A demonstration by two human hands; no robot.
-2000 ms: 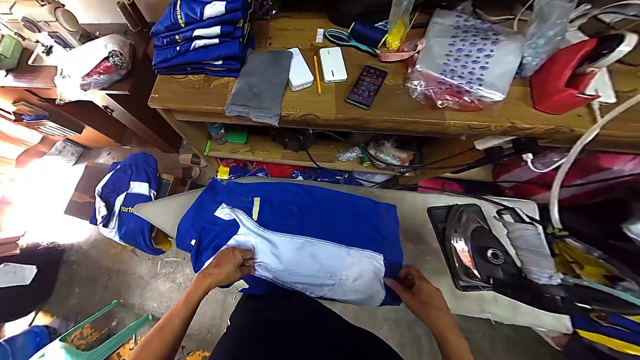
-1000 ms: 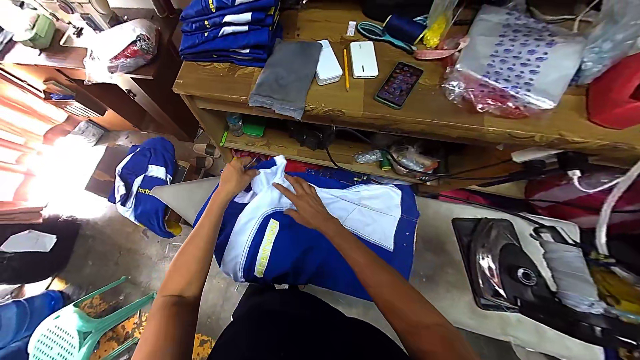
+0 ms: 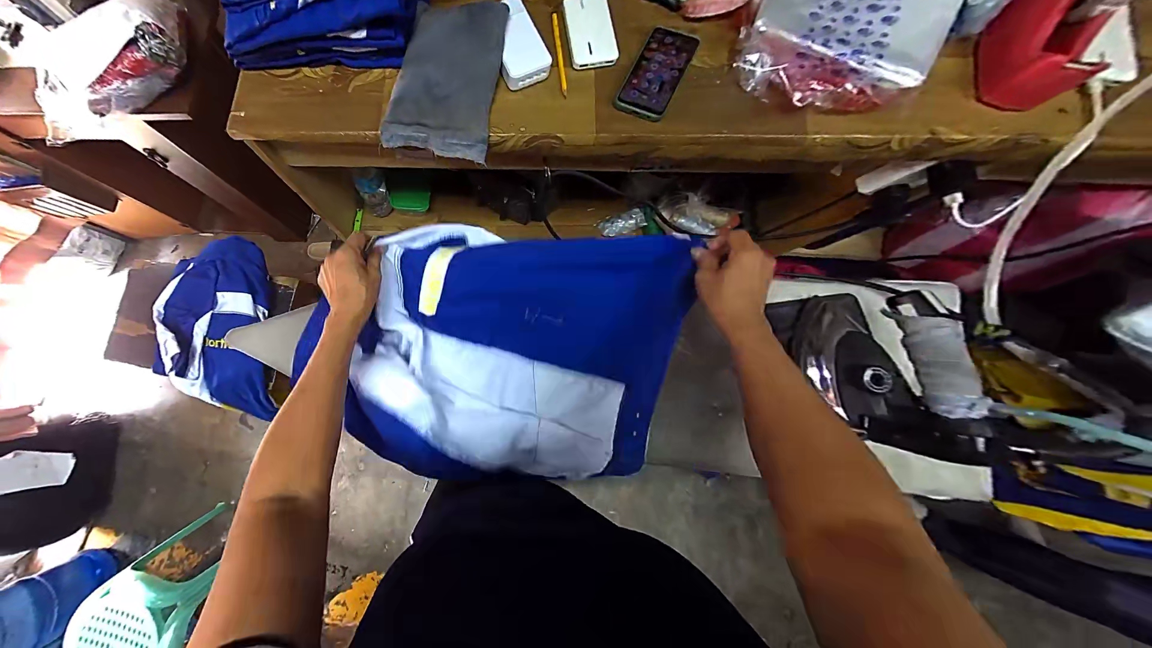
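A blue and light-grey cloth garment [image 3: 540, 306] with a yellow strip lies spread over an ironing board [image 3: 270, 340], whose pale pointed end shows at left. My left hand [image 3: 351, 277] grips the garment's upper left edge. Pinched in my right hand [image 3: 733, 277] is its upper right corner, pulled out taut. To the right of my right hand, an electric iron [image 3: 841, 364] rests on the board's right part, its handle side wrapped in pale cloth.
Behind the board, a wooden table [image 3: 558, 117] holds folded blue garments [image 3: 315, 31], a grey cloth [image 3: 445, 81], a smartphone [image 3: 657, 74] and a red object [image 3: 1026, 54]. A white cable [image 3: 1035, 198] hangs at right. Another blue garment [image 3: 216, 319] is at left, above a green plastic chair [image 3: 144, 598].
My right hand has moved right, from the garment's middle to its far right corner. The garment's light panel, along the far side one second ago, now lies on the near side.
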